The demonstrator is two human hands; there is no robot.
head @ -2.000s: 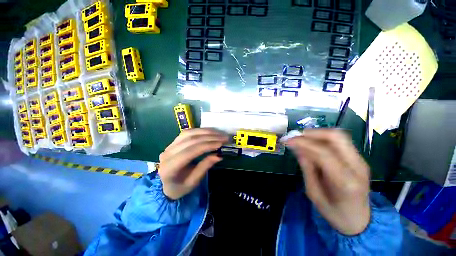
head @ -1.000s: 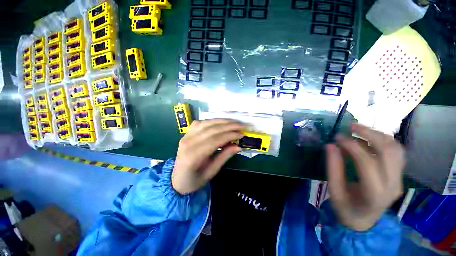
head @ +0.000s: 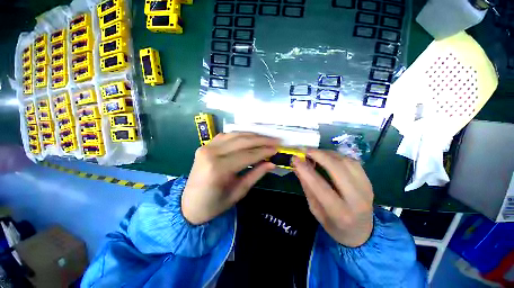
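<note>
A yellow device housing (head: 283, 159) with a dark window lies at the front edge of the white work pad (head: 293, 136). My left hand (head: 228, 171) grips its left end between thumb and fingers. My right hand (head: 338, 191) holds its right end with the fingertips, which cover that end. A dark, narrow thing under my left fingers is mostly hidden. Another yellow housing (head: 204, 129) lies left of the pad, just beyond my left hand.
A blister tray (head: 92, 82) of yellow housings is at left. A film sheet (head: 304, 36) with black frames lies behind the pad. At right are a dark pen-like tool (head: 382, 135), a dotted sheet (head: 476, 93) and a draped white cloth (head: 431, 160).
My right hand went to the right side near the dotted sheet, then came back to the housing. A white cloth now hangs lower over the sheet's near end. My left hand stayed at the housing.
</note>
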